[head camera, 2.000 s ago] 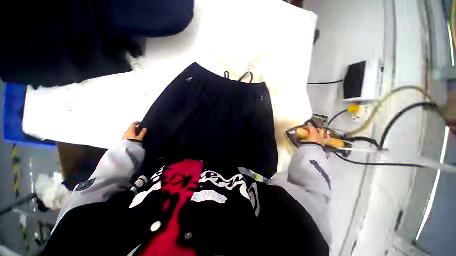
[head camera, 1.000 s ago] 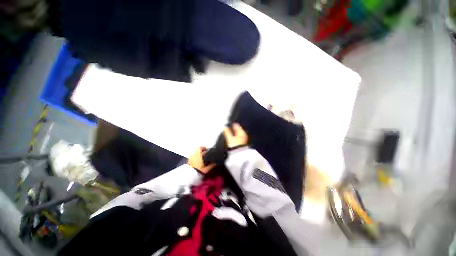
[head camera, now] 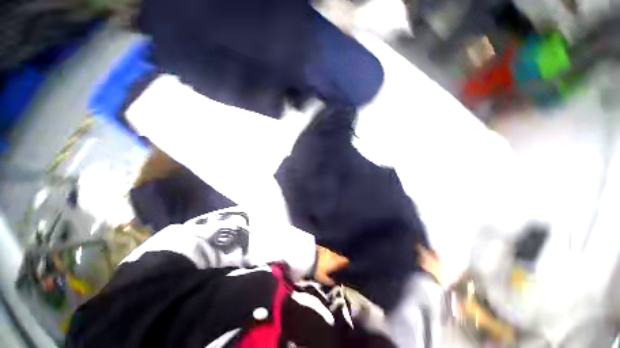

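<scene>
The dark shorts point(head camera: 347, 194) lie stretched out over the white-covered ironing table point(head camera: 435, 129), their far end reaching the navy padded board. The view is blurred. My left hand point(head camera: 331, 264) grips the near edge of the shorts, its fingers partly hidden by cloth. My right hand point(head camera: 428, 264) holds the near right corner, also blurred. The iron point(head camera: 486, 316) sits at the lower right, off the shorts, with no hand on it.
A dark stack of garments point(head camera: 224, 54) lies at the upper left over the rounded navy padded board point(head camera: 350, 64). A blue crate point(head camera: 122, 85) and a brown box point(head camera: 160, 166) stand left of the table. Blurred red and green items are at the upper right.
My right hand has let go of the iron and moved onto the shorts. The shorts were bunched between both hands at their left side, and now extend farther up the table, with the hands apart.
</scene>
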